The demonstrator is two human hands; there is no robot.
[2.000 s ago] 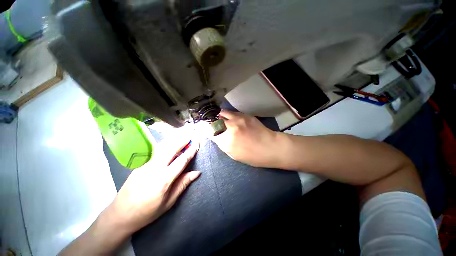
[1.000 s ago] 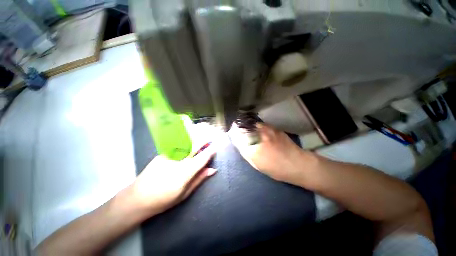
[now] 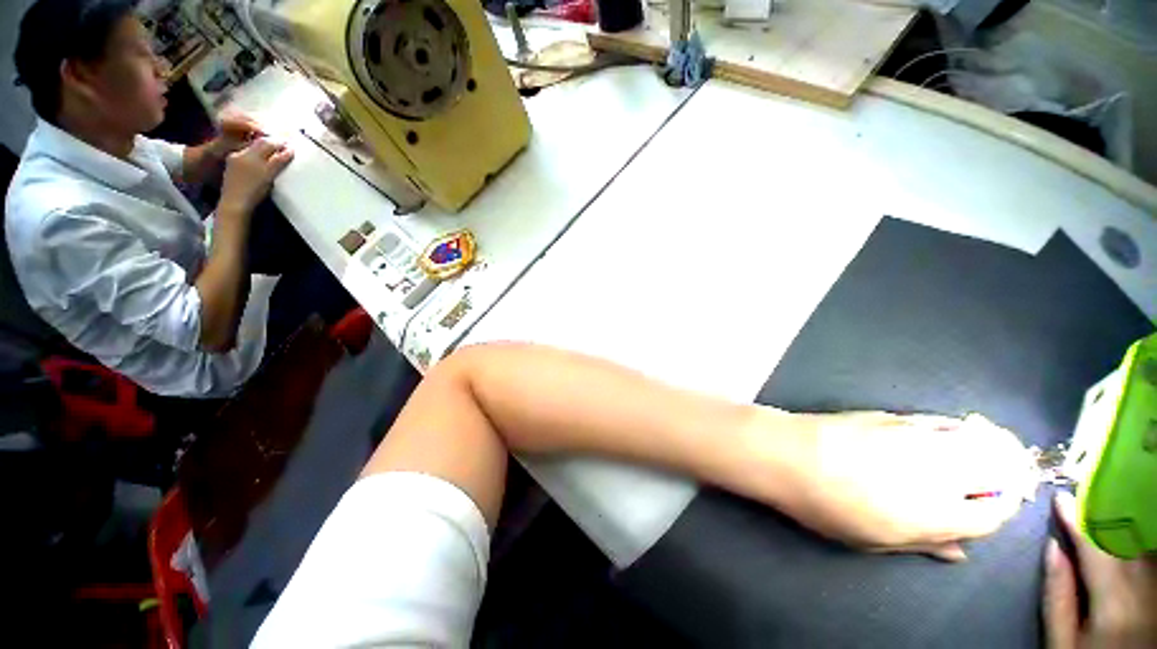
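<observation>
My left hand [image 3: 907,482] lies palm down on the dark grey garment panel [image 3: 920,317], its fingertips at the bright needle area [image 3: 1051,464]. A small red-marked piece [image 3: 983,494] shows between its fingers, pressed to the panel. The strong light washes out the fingers and the piece's outline. My right hand [image 3: 1104,590] is at the lower right, cut off by the picture's edge, its fingertips near the needle area. Its grip cannot be told. A lime green bottle-shaped thing [image 3: 1123,463] hangs beside the needle area.
An embroidered badge [image 3: 448,254] lies on the white table [image 3: 685,228] beside a yellowish-cream sewing machine [image 3: 476,133]. Another person [image 3: 121,254] sits at the left. A wooden board [image 3: 774,57] is at the back. Red plastic [image 3: 171,545] shows at lower left.
The view has swung left. The machine head, phone and snips have left the picture; the neighbouring person and machine have come in. Both hands remain by the needle area.
</observation>
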